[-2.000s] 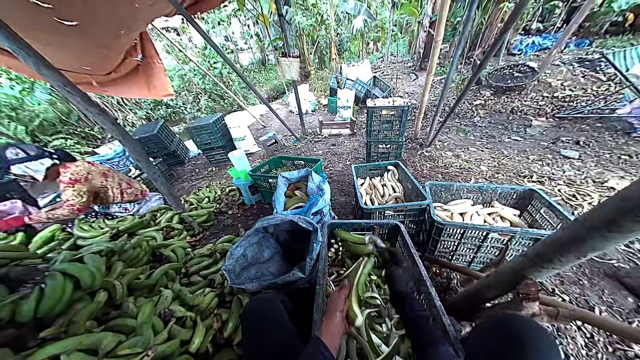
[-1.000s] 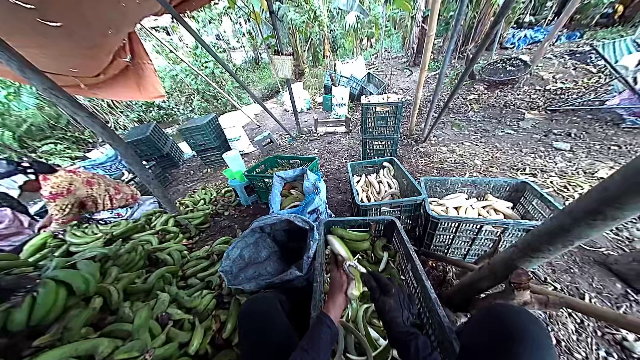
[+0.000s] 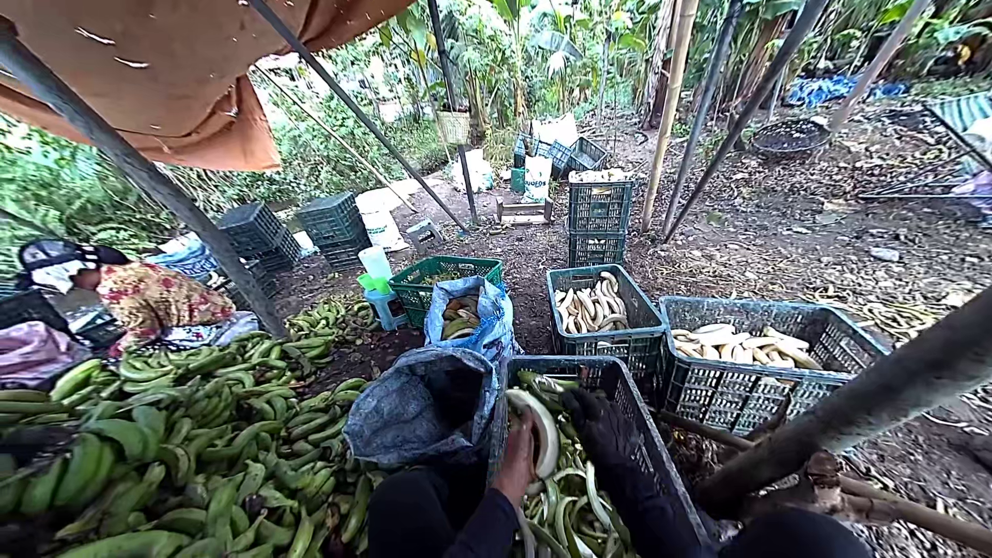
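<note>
A pale, peeled plantain lies in the grasp of my left hand, over the plastic crate between my knees. My right hand, in a dark glove, is just right of the plantain, near a green peel; whether it holds anything is hidden. Strips of peel fill the crate below both hands. Peeled plantains lie in one crate ahead and in another to the right. Unpeeled green plantains are heaped at my left.
An empty-looking blue sack stands against the crate's left side, with a second sack behind it. A slanting wooden pole crosses at right. A person crouches at far left. Stacked crates stand ahead.
The plantain in my left hand showed some green peel a second ago and now looks bare and pale. My right hand has moved slightly away from it.
</note>
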